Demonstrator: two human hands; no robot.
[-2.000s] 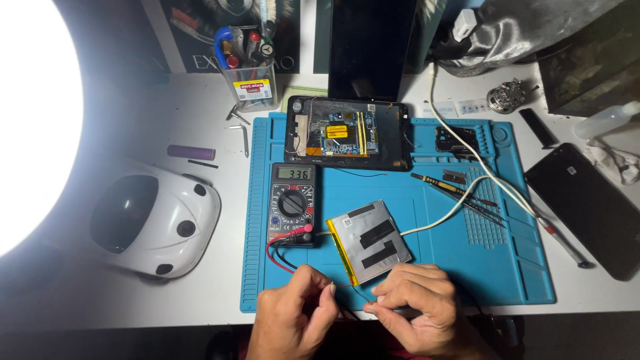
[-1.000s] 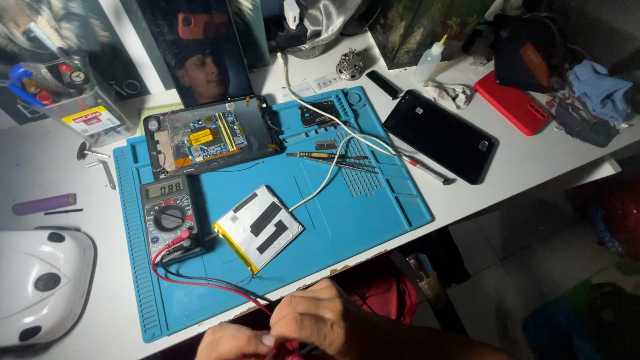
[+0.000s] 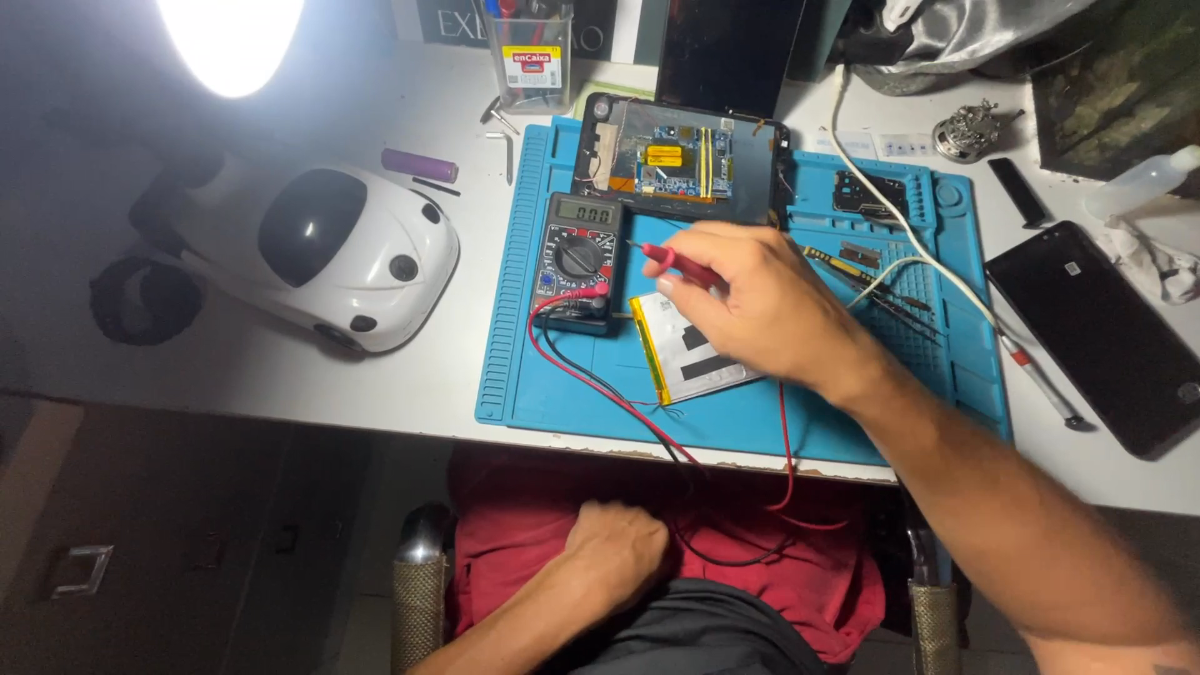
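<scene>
My right hand [image 3: 759, 300] holds the red multimeter probe [image 3: 689, 266] over the blue silicone mat, its tip pointing left toward the digital multimeter [image 3: 578, 258]. Red and black leads run from the meter over the table edge. Under my right hand lies a silver battery pack [image 3: 698, 361] with yellow tape along one side and black strips, partly covered. Behind it rests an opened tablet [image 3: 689, 155] with its blue circuit board [image 3: 694, 164] exposed. Low over my lap is my left hand [image 3: 619, 544], curled; whether it grips anything is hidden.
A white toy car [image 3: 356, 253] and purple cylindrical cell [image 3: 419, 165] lie left of the mat. The pen holder [image 3: 534, 66] stands behind. A white cable [image 3: 923, 253] crosses the mat near tweezers [image 3: 891, 305]. At right are a screwdriver [image 3: 1045, 386] and a black phone [image 3: 1097, 328].
My right hand has risen from the table's front edge to over the mat, holding the red probe. My left hand is down at my lap. The meter display now reads zero.
</scene>
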